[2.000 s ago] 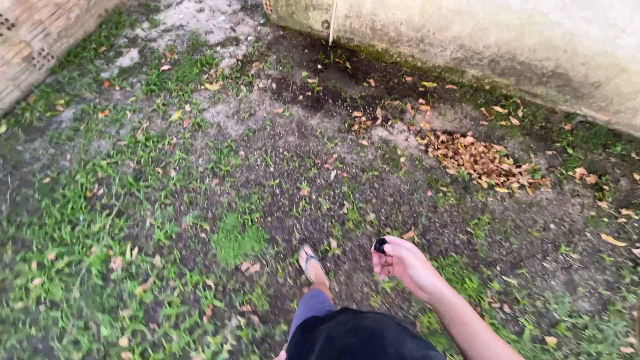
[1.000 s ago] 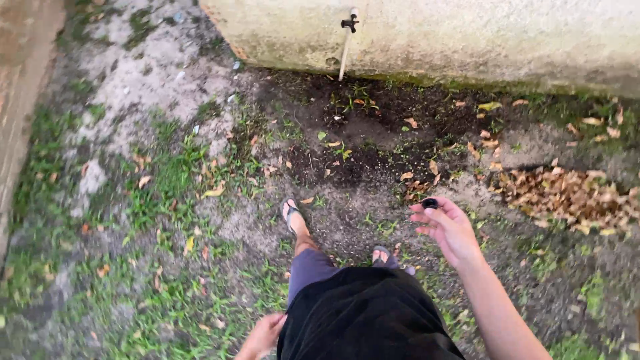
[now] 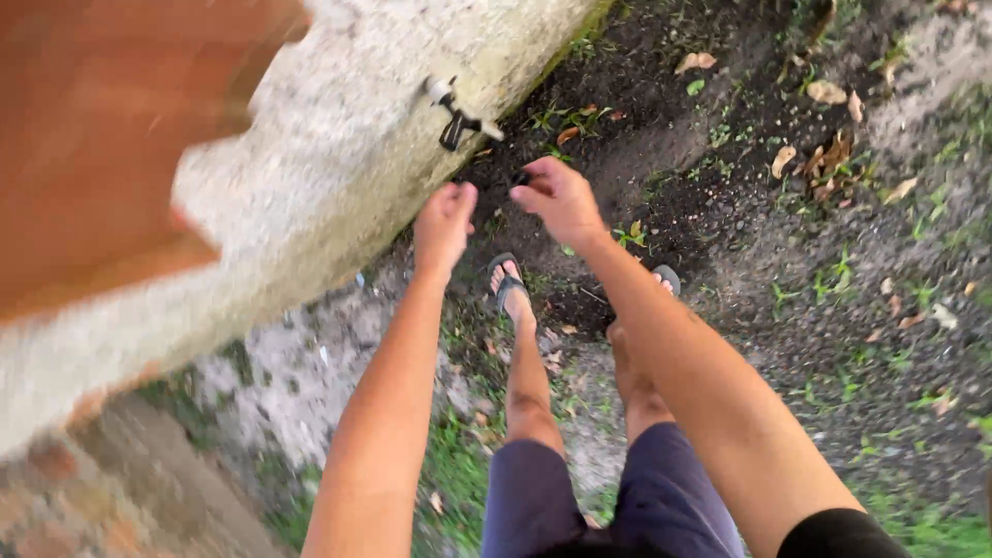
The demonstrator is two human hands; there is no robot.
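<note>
My right hand (image 3: 562, 198) pinches a small black object (image 3: 521, 179) between thumb and fingers; what it is cannot be told. To its left is my left hand (image 3: 446, 225), raised with its fingers bent and close together, and nothing can be seen in it. Just beyond both hands, a black outdoor tap (image 3: 457, 128) with a white fitting and a pale spout sticks out from the low part of a wall. Neither hand touches the tap.
The rough pale wall (image 3: 325, 170) runs diagonally across the left, with an orange-brown surface (image 3: 116, 139) above it. Dark soil (image 3: 659, 170) with leaves and small weeds lies below the tap. A blurred brownish edge (image 3: 170, 465) is at lower left.
The wall and tap now appear much nearer, and the view has turned. My left hand, low beside the body a second ago, is now raised forward near the right. The black object is still in my right hand.
</note>
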